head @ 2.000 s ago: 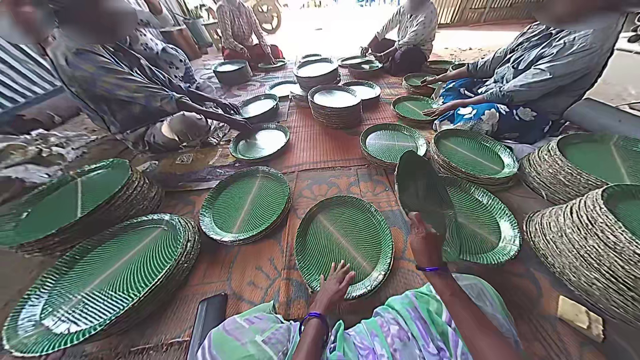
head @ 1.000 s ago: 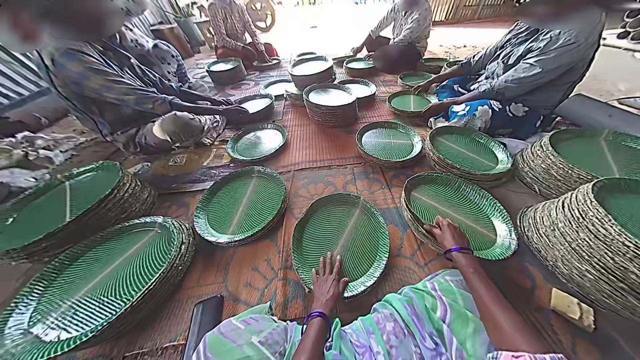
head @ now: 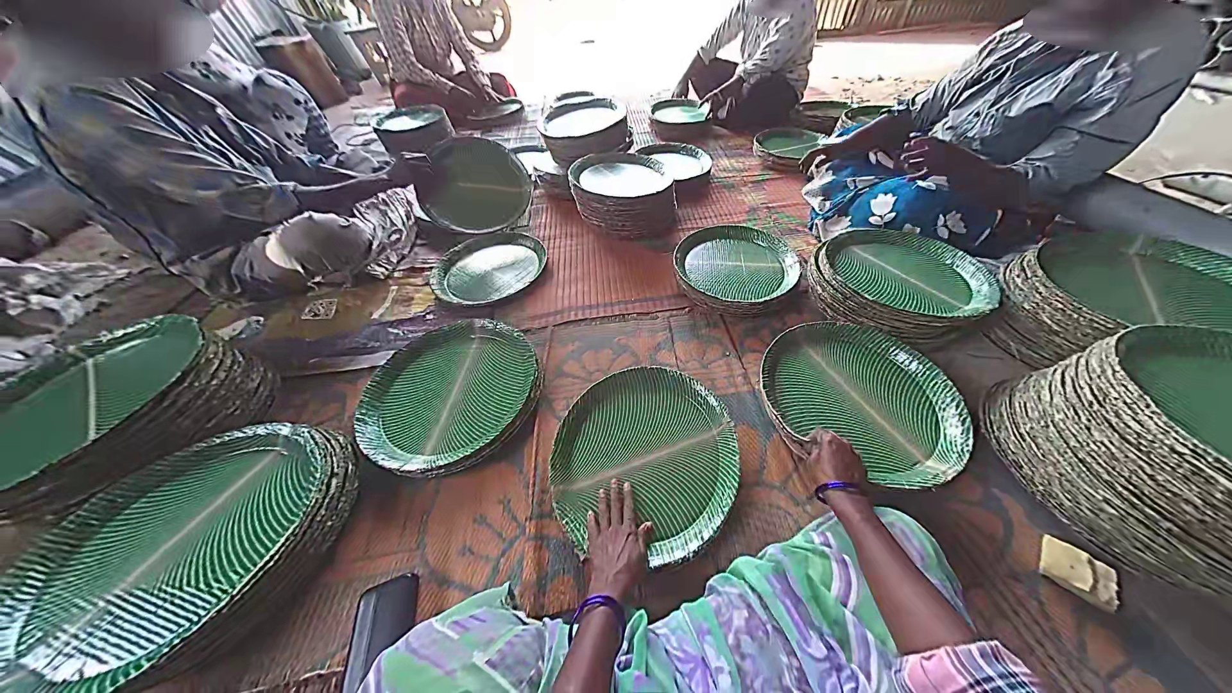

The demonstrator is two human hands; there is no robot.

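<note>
Flat on a round green leaf-patterned plate (head: 664, 433) in front of my lap rests my left hand (head: 618, 541), fingers spread on its near edge. My right hand (head: 833, 462) is at the near left rim of another green plate (head: 866, 395), fingers curled against the rim; whether it grips one plate or several is hidden. Left of the middle plate lies a low pile of green plates (head: 448, 395). Purple bangles circle both my wrists.
Tall plate stacks stand at right (head: 1107, 462) and left (head: 318, 510). More stacks (head: 626, 197) occupy the mat's far part. Several people sit around; the one at left holds up a plate (head: 476, 185). A yellowish block (head: 1078, 573) and a dark object (head: 380, 616) lie near my lap.
My right hand, which held a tilted plate two seconds ago, has come down to the right pile and moved to its near left rim. The middle plate's pale line has turned. The person at left has raised a plate.
</note>
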